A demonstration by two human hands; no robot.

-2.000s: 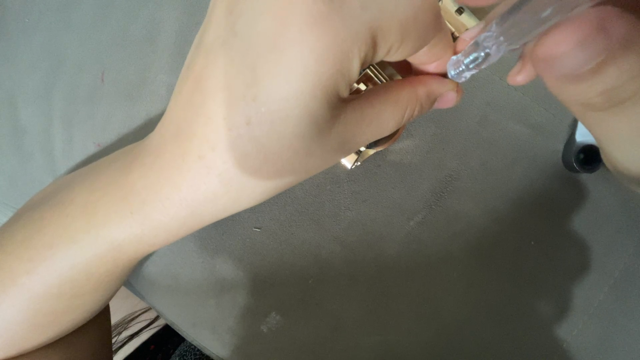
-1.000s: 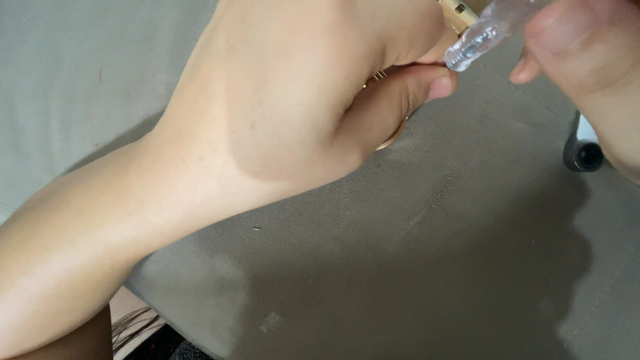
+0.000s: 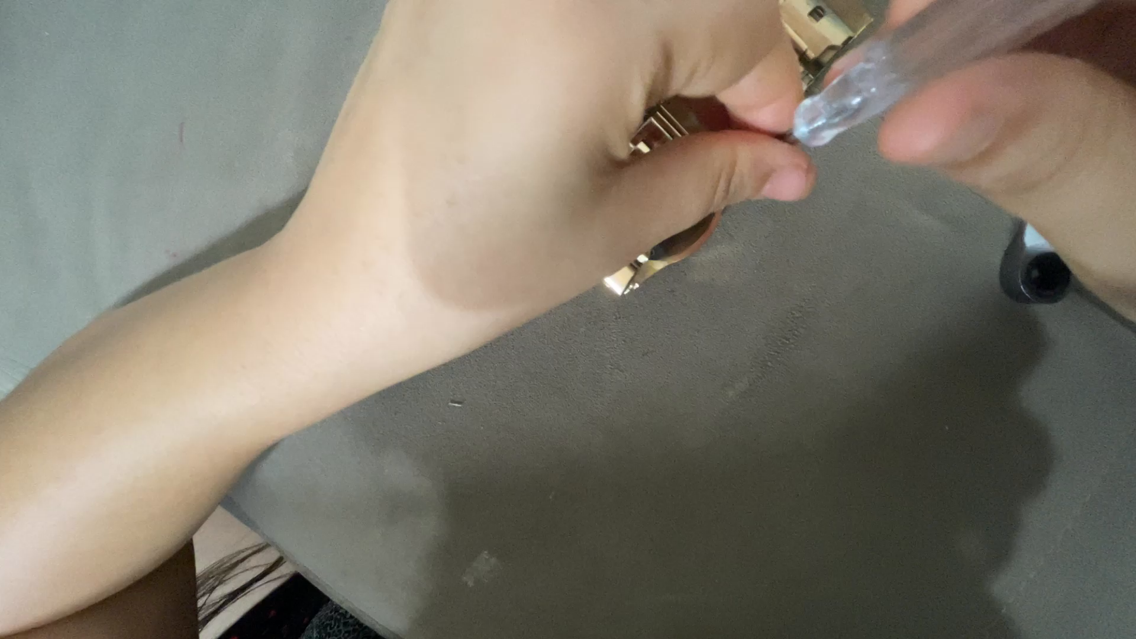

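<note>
My left hand (image 3: 550,160) grips a gold-coloured metal piece with links (image 3: 661,129), which looks like a watch bracelet. Most of it is hidden behind the palm and fingers. A curved gold end (image 3: 628,277) shows below my left thumb, and another gold part (image 3: 825,27) at the top. From the upper right, my right hand (image 3: 1003,133) holds a clear plastic handle (image 3: 852,98), probably of a small screwdriver. Its near end lies right beside my left thumb and fingertip; what is between them is too small to tell.
Below the hands is a grey table top (image 3: 621,497) with a dark shadow over it. A tiny metal pin or sliver (image 3: 456,404) lies on it. A dark cylindrical thing with a hollow end (image 3: 1038,273) is at the right, partly behind my right hand. The table edge runs along the lower left.
My left thumb has shifted, so the gold links and the curved end show more than one second ago. The clear handle stays at my left fingertips.
</note>
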